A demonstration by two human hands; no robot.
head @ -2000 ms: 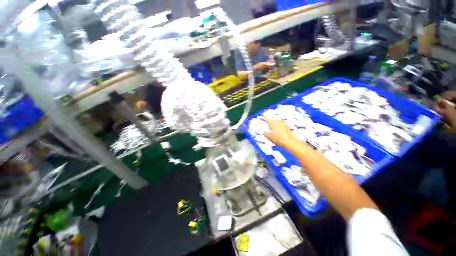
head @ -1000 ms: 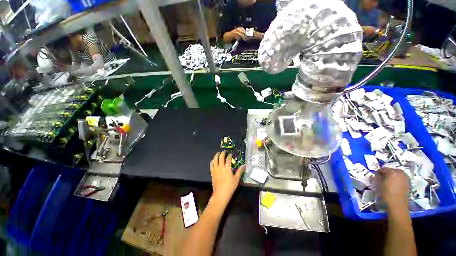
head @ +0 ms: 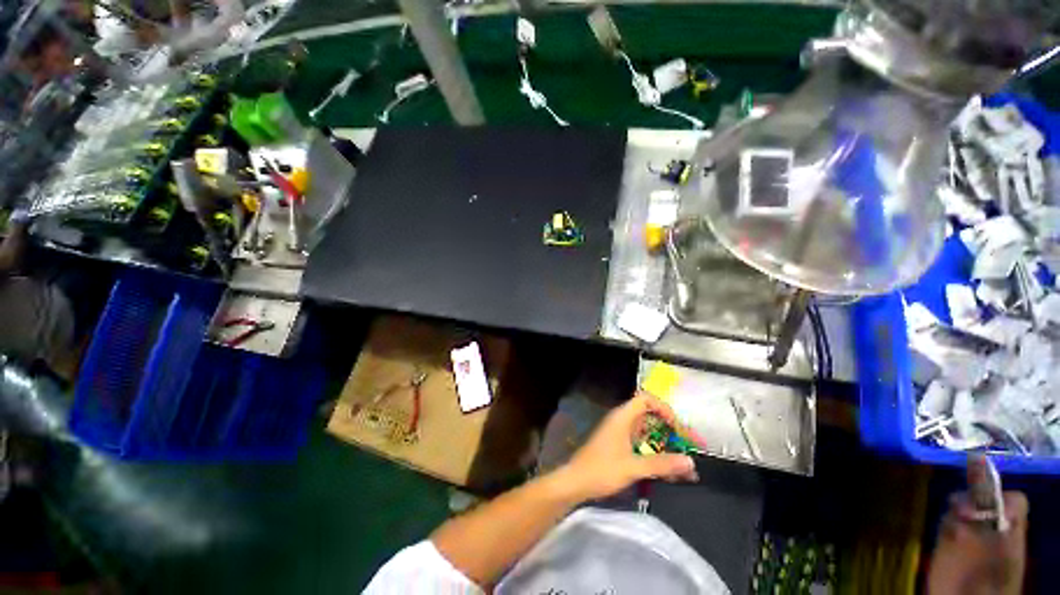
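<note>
My left hand is in front of the metal solder tray's left corner, its fingers closed on a small green circuit board. My right hand is at the lower right, below the blue bin's front edge, with a white housing at its fingertips. Another green board with a yellow block lies on the black mat. The shallow metal tray holds a yellow sponge and a thin rod.
The clear fume hood stands over the iron at the right. A blue bin heaped with white housings is beyond it. A phone and red-handled pliers lie on cardboard. Corded adapters lie on the green line behind.
My left hand has lifted the board off the black mat and moved right and nearer. My right hand has come out of the blue bin with a white housing. The view has tilted down.
</note>
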